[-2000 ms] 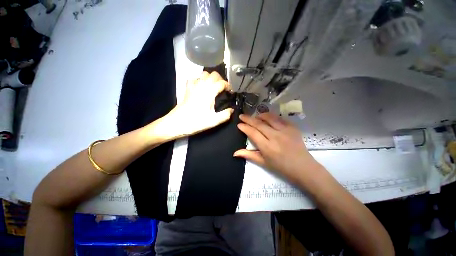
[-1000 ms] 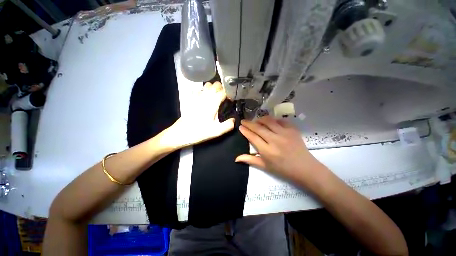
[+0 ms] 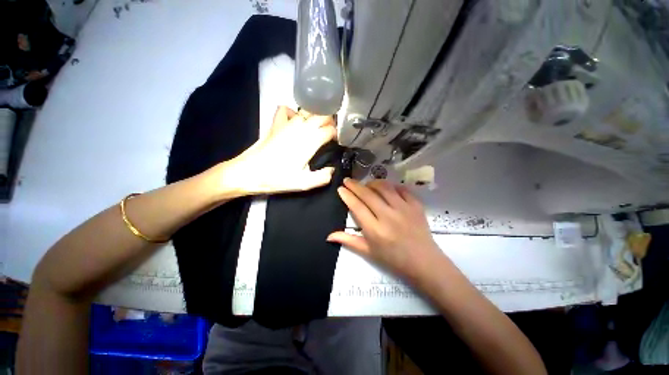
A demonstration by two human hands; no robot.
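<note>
A black garment piece [image 3: 297, 249] lies as two strips joined at the top, with white table between them. Its right strip runs up under the presser foot [image 3: 349, 158]. My left hand [image 3: 282, 157] lies on the cloth left of the foot, its fingers curled and its thumb beside a small raised fold; its fingertips are partly hidden by the grey translucent cylinder. My right hand [image 3: 385, 223] rests on the strip's right edge just below the foot, fingertips on the cloth and thumb spread.
The off-white machine head [image 3: 484, 80] with a ribbed knob [image 3: 563, 101] fills the upper right. The cylinder [image 3: 320, 80] hangs above my left hand. A blue crate [image 3: 147, 337] sits below the table. Dark cloth [image 3: 29, 44] lies far left.
The camera view has shifted. The black piece and both hands keep nearly the same places at the foot. The fold by my left thumb has changed shape slightly.
</note>
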